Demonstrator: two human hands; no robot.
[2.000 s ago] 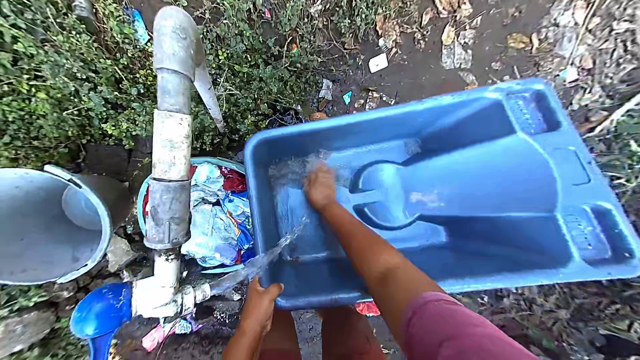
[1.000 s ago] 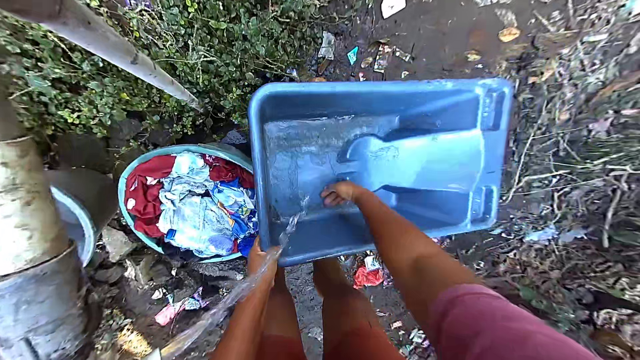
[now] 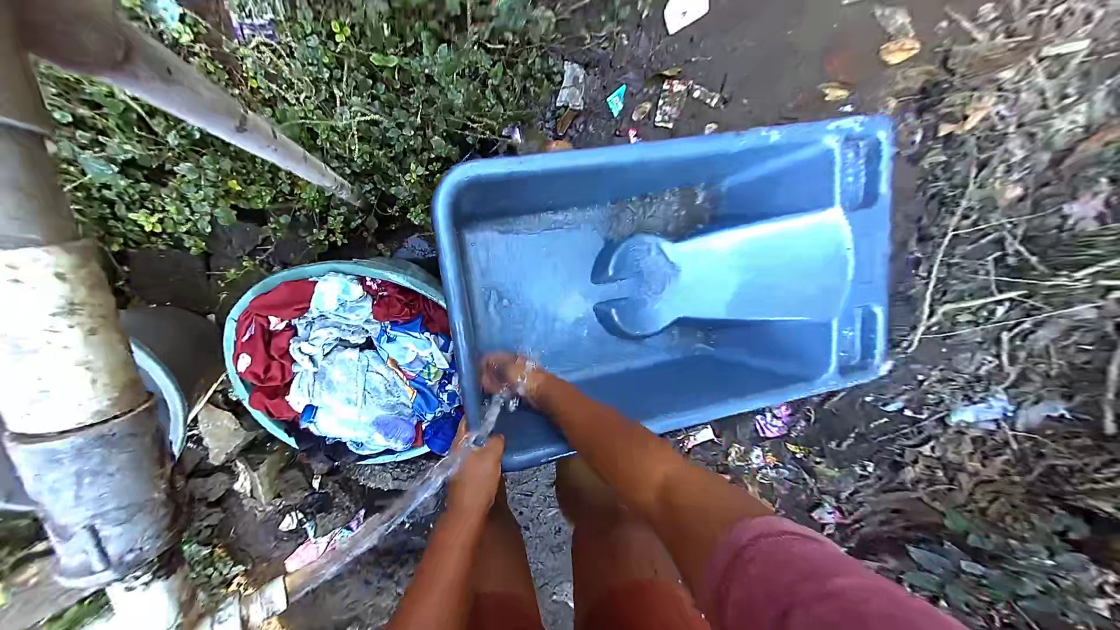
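A blue plastic wheelbarrow-style tub (image 3: 752, 271) with a molded ridge lies in front of me, shallow water on its floor. At its near left corner my left hand (image 3: 477, 464) grips the rim. My right hand (image 3: 512, 376) is inside the tub near the left wall, where a stream of water (image 3: 420, 490) from the lower left strikes; whether it holds anything is hidden by the splash and blur. Left of the tub stands a round green tub (image 3: 241, 385) full of wet red, pale and blue clothes (image 3: 350, 385).
A thick pipe (image 3: 66, 350) rises at the left, with a thinner pole (image 3: 227, 114) slanting behind it. A grey bucket (image 3: 162, 385) is partly hidden by the pipe. Leafy plants (image 3: 420, 87), stones (image 3: 223, 433), litter and dry twigs lie around.
My right hand has moved from the tub's floor toward its near left corner, into the water stream. My left hand stays at the rim. The view has shifted right since the first frame.
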